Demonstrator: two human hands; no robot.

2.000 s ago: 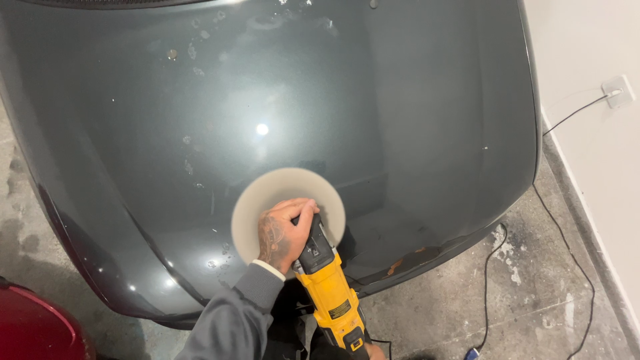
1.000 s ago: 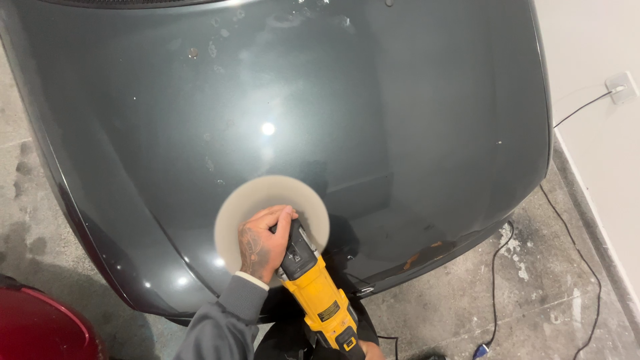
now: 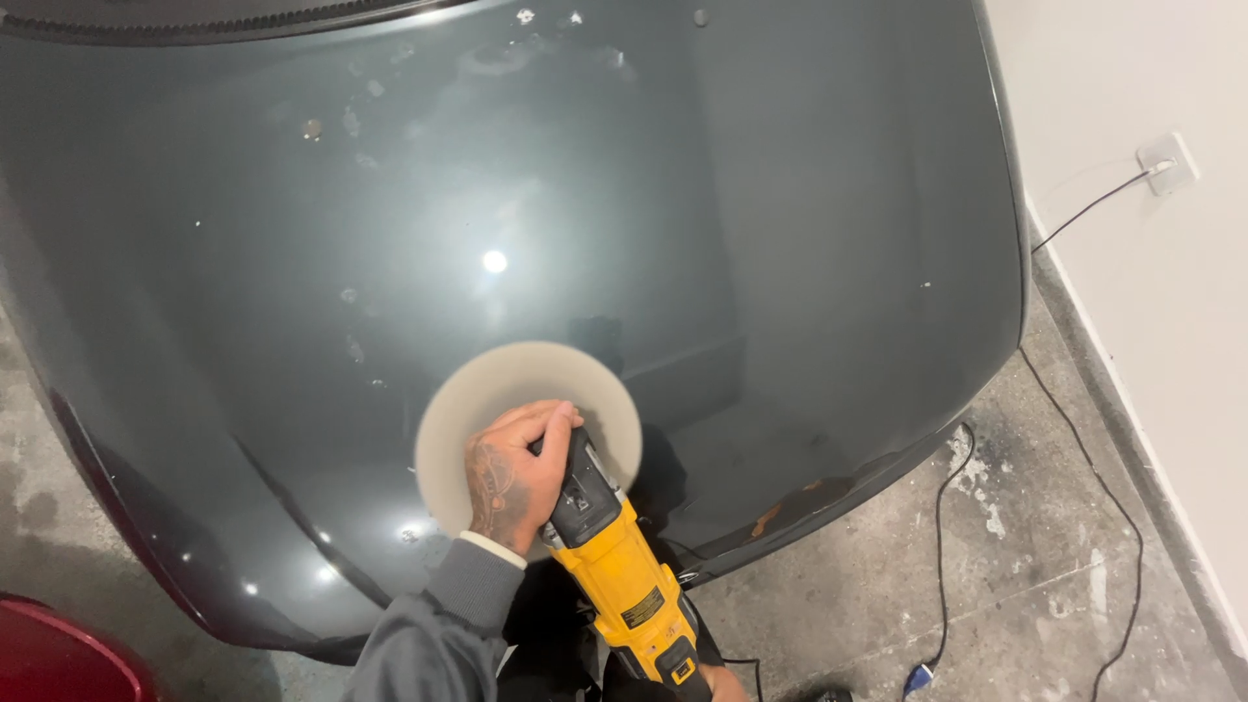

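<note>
A yellow and black rotary polisher (image 3: 624,575) lies with its round pale pad (image 3: 531,375) on the dark grey car hood (image 3: 829,244), close to the hood's front edge. The pad looks blurred, as if spinning. My left hand (image 3: 517,473) grips the black head of the polisher from its left side. At the bottom edge my right hand (image 3: 722,682) holds the rear end of the tool; only a small part of it shows. Pale spots and smudges mark the paint above and left of the pad.
A black cord (image 3: 1097,468) runs over the concrete floor (image 3: 858,595) at right; another cord ends at a blue connector (image 3: 917,678). A plug sits in an outlet (image 3: 1168,164) on the white wall (image 3: 1092,78). A red, glossy curved surface (image 3: 58,653) shows at lower left.
Both hands have stayed on the polisher. Its pad moved left over the hood between the two earlier frames. The view has shifted slightly.
</note>
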